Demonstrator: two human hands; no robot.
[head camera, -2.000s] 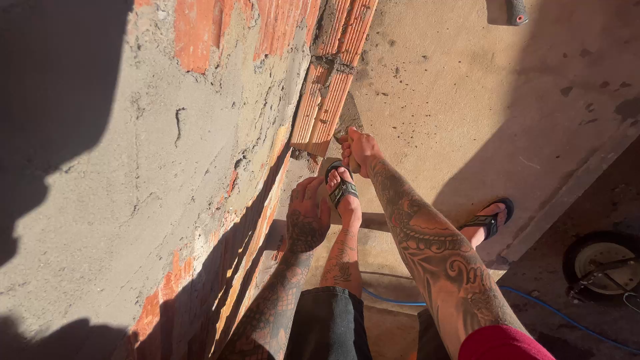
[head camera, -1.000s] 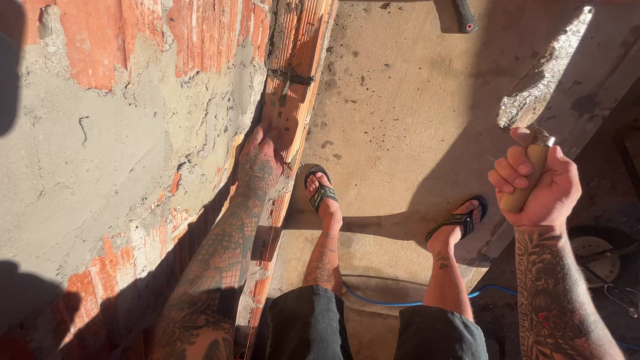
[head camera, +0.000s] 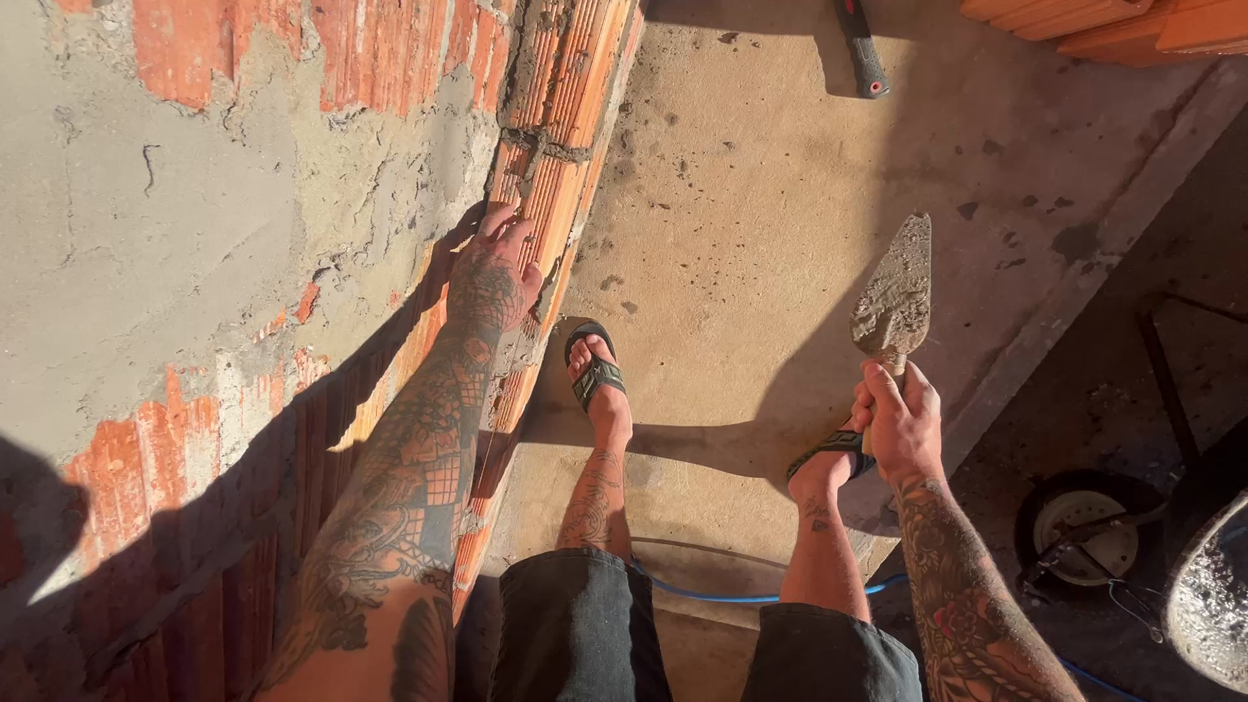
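My left hand (head camera: 494, 273) rests with fingers spread on a ribbed orange hollow clay brick (head camera: 551, 195) along the top of the low wall at left. A grey mortar joint (head camera: 546, 146) crosses the bricks just beyond my fingertips. On the right, my right hand (head camera: 902, 414) grips the handle of a pointed masonry trowel (head camera: 895, 292). Wet mortar coats the trowel's blade, which points away from me over the concrete floor. The trowel touches neither the wall nor the bricks.
A dark tool handle (head camera: 860, 54) lies on the concrete floor (head camera: 721, 244) at the far side. Orange bricks (head camera: 1121, 24) sit at top right. A wheel (head camera: 1087, 531) and a mortar-filled container (head camera: 1214, 595) stand at lower right. A blue hose (head camera: 717, 595) runs behind my sandalled feet.
Two seconds ago both hands were low beside the wall's edge near my foot. My right hand then rose with the trowel on the right and has since lowered. My left hand stays on the brick.
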